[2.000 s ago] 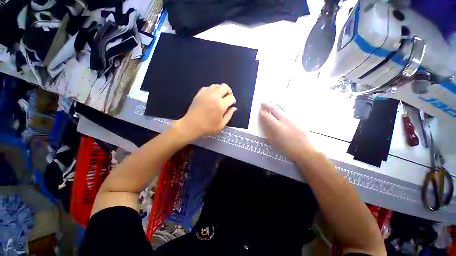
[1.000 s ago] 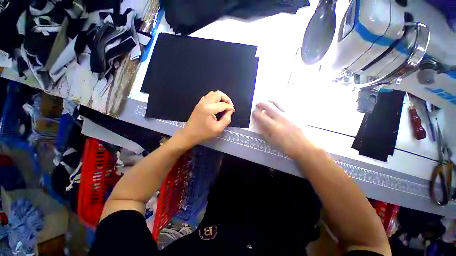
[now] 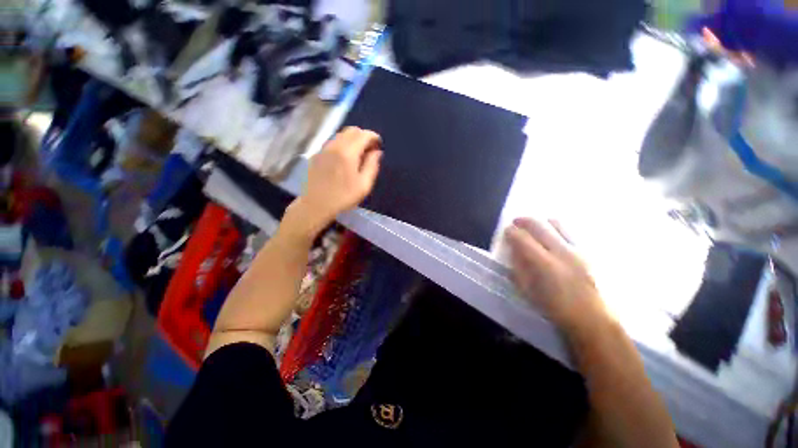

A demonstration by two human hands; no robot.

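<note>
Flat black fabric panels [image 3: 446, 157] lie stacked on the white table, their edges slightly offset. My left hand [image 3: 344, 171] rests at the panels' left front edge with fingers curled; whether it pinches the fabric is hidden. My right hand [image 3: 547, 267] lies on the table just right of the panels' lower right corner, blurred, its fingers slightly bent. A small stack of narrow black strips [image 3: 719, 302] lies farther right on the table.
The blurred sewing machine [image 3: 761, 131] and dark oval paddle [image 3: 670, 131] are at upper right. A dark fabric pile [image 3: 516, 35] is at the back, scraps [image 3: 284, 61] at upper left. A red handle [image 3: 775, 317] is far right. A red basket [image 3: 197, 284] is below the table.
The view has shifted, so the table and machine appear farther right and more tilted. My left hand has moved from the panels' lower right part to their left front edge. My right hand stays beside them.
</note>
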